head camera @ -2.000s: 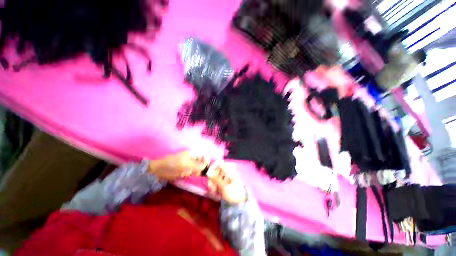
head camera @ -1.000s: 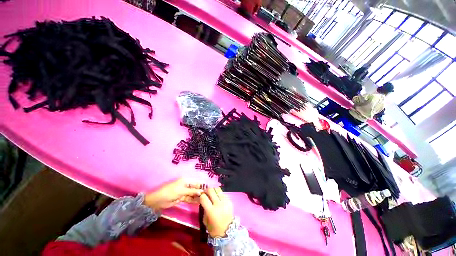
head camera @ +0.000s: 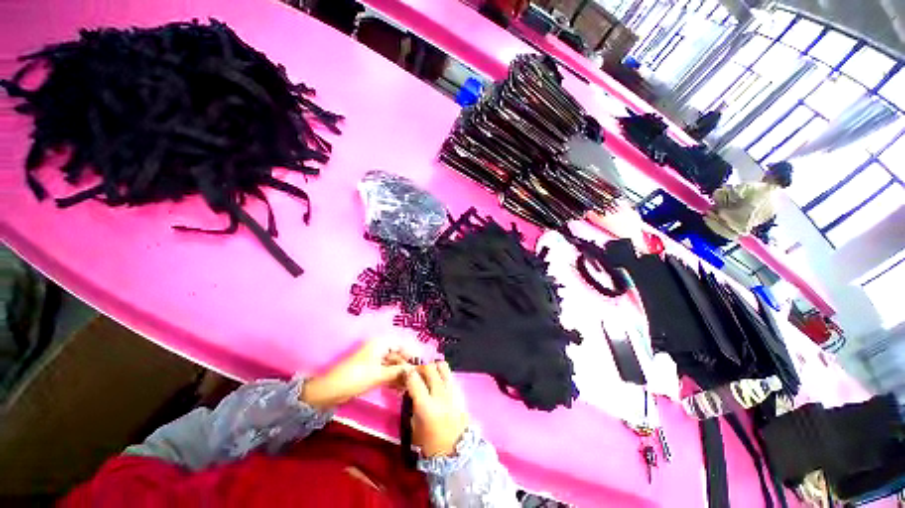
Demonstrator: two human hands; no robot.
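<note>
My left hand point(head camera: 359, 377) and my right hand point(head camera: 435, 405) meet at the table's near edge. A small dark buckle point(head camera: 397, 359) shows between their fingertips. A black webbing strip point(head camera: 407, 427) hangs down from my right hand's fingers. Whether the strip passes through the buckle is too small to tell. Just beyond my hands lie a loose heap of black buckles point(head camera: 402, 288) and, right of it, a pile of black webbing strips point(head camera: 501, 313).
A large tangled black heap point(head camera: 169, 114) lies far left on the pink table point(head camera: 268, 327). A clear plastic bag point(head camera: 402, 208) is behind the buckles. Stacked dark panels point(head camera: 521, 139), a phone point(head camera: 623, 352), keys point(head camera: 647, 451) and black panels point(head camera: 695, 317) are to the right. A person point(head camera: 744, 206) is far off.
The view has steadied and swung since two seconds ago. Since one second ago my hands stay together, with the fingertips slightly shifted around the small buckle. The heaps look unchanged.
</note>
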